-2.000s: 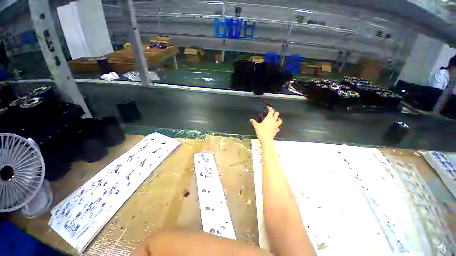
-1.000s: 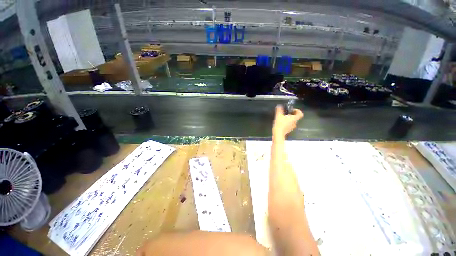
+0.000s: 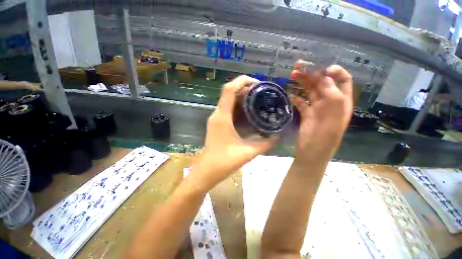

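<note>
My left hand (image 3: pixel 225 134) is wrapped around a black cylindrical housing (image 3: pixel 268 108), held up above the bench edge with its round ringed end facing me. My right hand (image 3: pixel 324 109) is raised just right of the housing, blurred, with fingers curled. Something dark or clear may be between its fingertips, but the blur hides it. A white label strip (image 3: pixel 205 230) lies on the bench, partly covered by my left forearm.
Label sheet stack (image 3: pixel 101 202) at left beside a fan (image 3: pixel 12 177). Large white sheet (image 3: pixel 329 212) at right, punched sheet (image 3: pixel 400 217) beyond. Conveyor belt (image 3: pixel 195 126) carries single housings (image 3: pixel 160 125). Black cans (image 3: pixel 76 146) cluster left. Another person's arm (image 3: pixel 17 85) shows far left; a person (image 3: pixel 418 99) at right.
My right hand has come back from over the belt and is raised near the camera. My left hand has come up into view, holding the housing. The housings on the belt have shifted in view.
</note>
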